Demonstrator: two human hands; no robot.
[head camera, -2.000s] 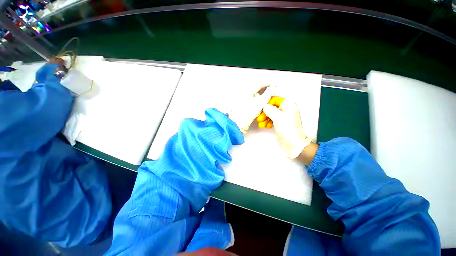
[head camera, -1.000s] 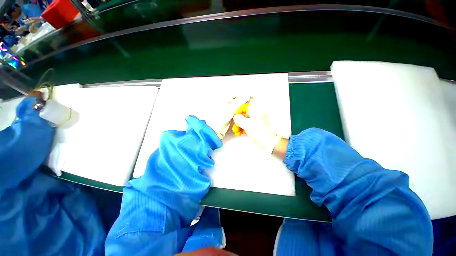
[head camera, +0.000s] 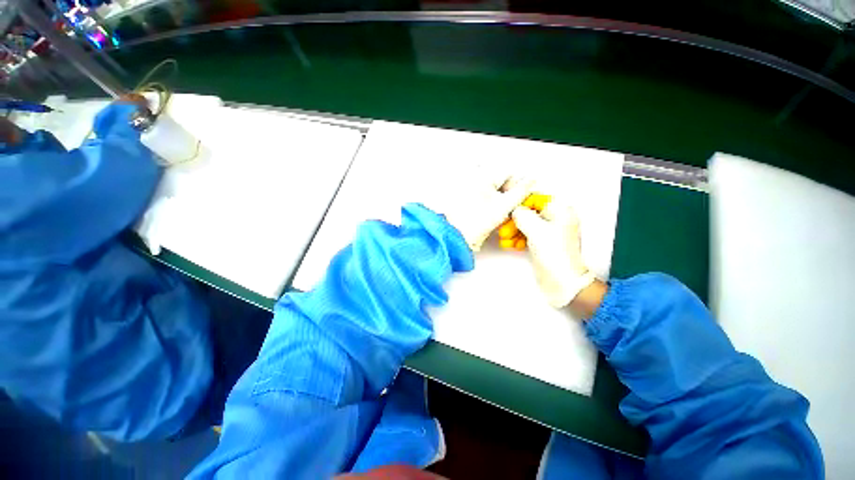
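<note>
My left hand (head camera: 487, 208) and my right hand (head camera: 555, 246), both in pale cream gloves, meet over the white foam mat (head camera: 525, 323). Bright yellow-orange finger cots (?) (head camera: 513, 234) show in a bunch between them, some at the fingertips. My right thumb and fingers press against them. The left hand is partly washed out against the mat, and its fingers are hard to make out. Whether the orange pieces are worn or held loose cannot be told. Bare skin shows at my right wrist, between glove and blue cuff.
A neighbour in a blue smock sits at the left, a hand by a white bottle (head camera: 170, 140) with a looped cord. Another white mat (head camera: 253, 187) lies left of mine. Thick white foam (head camera: 783, 281) stands at the right. A dark green surface (head camera: 469, 80) runs behind a metal edge.
The view has shifted, so mat and hands appear further right than one second ago. My hands stay together around the orange pieces.
</note>
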